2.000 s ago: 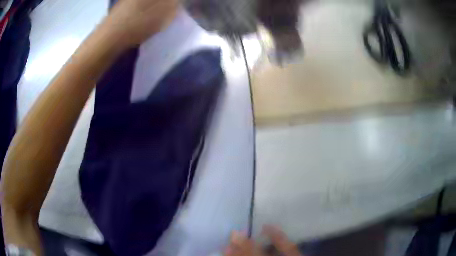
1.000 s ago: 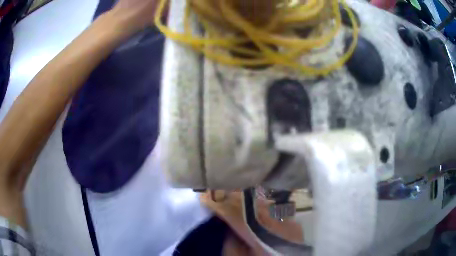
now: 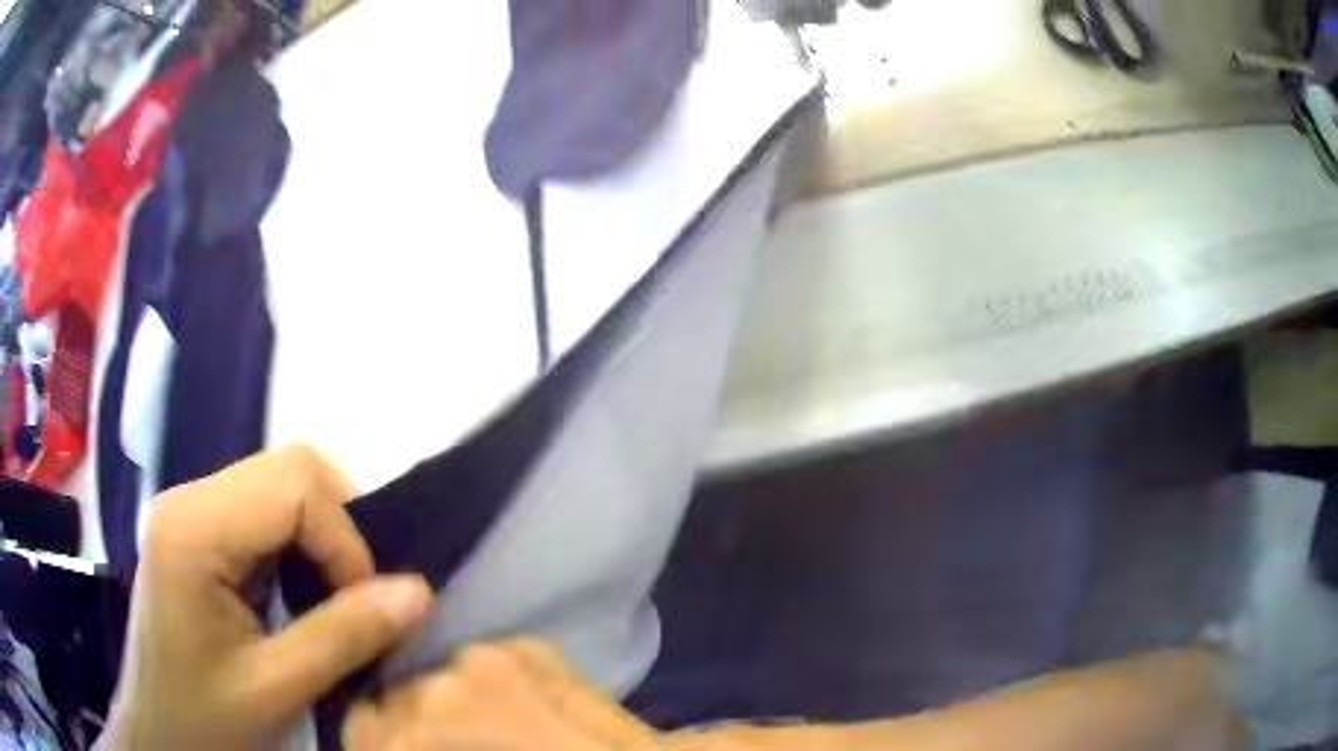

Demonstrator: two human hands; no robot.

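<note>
A garment panel (image 3: pixel 609 499), pale on one face with a dark edge folded over, stretches from the needle area at the top centre down to the wearer's hands. My left hand (image 3: pixel 272 587) pinches its dark edge between thumb and fingers at the lower left. My right hand (image 3: pixel 492 697) is beside it, fingers curled on the same panel's lower end; its fingertips are partly hidden. A white panel (image 3: pixel 396 250) lies flat on the table, with a dark rounded piece (image 3: pixel 602 88) on it. Only the low metal parts of the needle area show.
Black-handled scissors (image 3: pixel 1098 30) lie on the beige machine bed (image 3: pixel 954 88). The white table edge (image 3: pixel 939 411) carries faint ruler marks. A red basket (image 3: pixel 66 279) and hanging dark cloth (image 3: pixel 220 206) are at the left. A small greenish tool (image 3: pixel 1310 121) is at the right edge.
The view has moved from the machine head back down to the table. My left hand has come from the upper left to the lower left, beside my right hand, and the panel's edge is lifted and folded.
</note>
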